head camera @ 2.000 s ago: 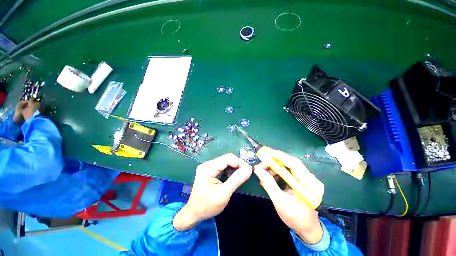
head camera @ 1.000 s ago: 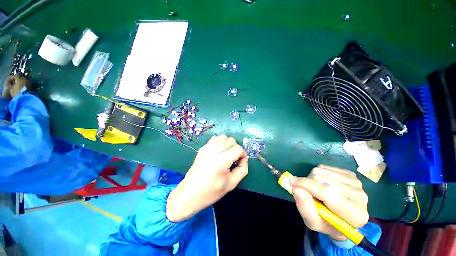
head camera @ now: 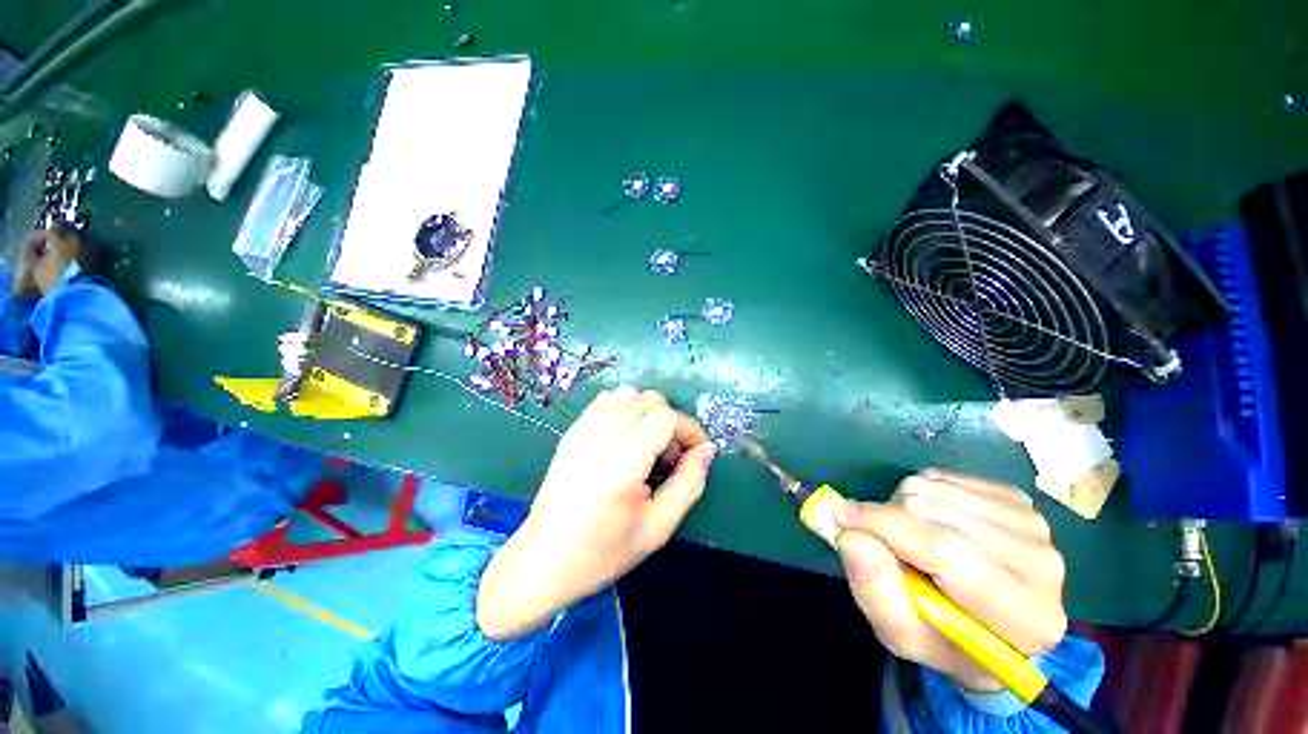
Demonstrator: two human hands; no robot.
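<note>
My right hand (head camera: 958,574) holds the yellow-handled soldering iron (head camera: 918,595) like a pen. Its tip is at the near edge of a pale, silvery cluster of small circuit boards (head camera: 732,419) on the green mat. My left hand (head camera: 610,495) is just left of the cluster, its thumb and forefinger pinched on the thin solder wire (head camera: 481,390), whose end I cannot make out. The wire runs from the yellow-black holder (head camera: 362,361) at the left. A pile of small wired components (head camera: 531,349) lies beyond my left hand. Several small discs (head camera: 664,261) lie spaced out beyond the cluster.
A black fan (head camera: 1033,265) stands at the right, beside a white and tan pad (head camera: 1069,452) and a blue box (head camera: 1198,430). A white sheet (head camera: 438,165) bears a round black part (head camera: 441,241). Tape roll (head camera: 158,155) and clear bag (head camera: 276,215) lie left. A coworker's blue sleeve (head camera: 86,344) shows far left.
Since two seconds ago, my hands have moved apart and the iron's tip has come down to the cluster. The view has shifted. Over the last second my hands have barely moved.
</note>
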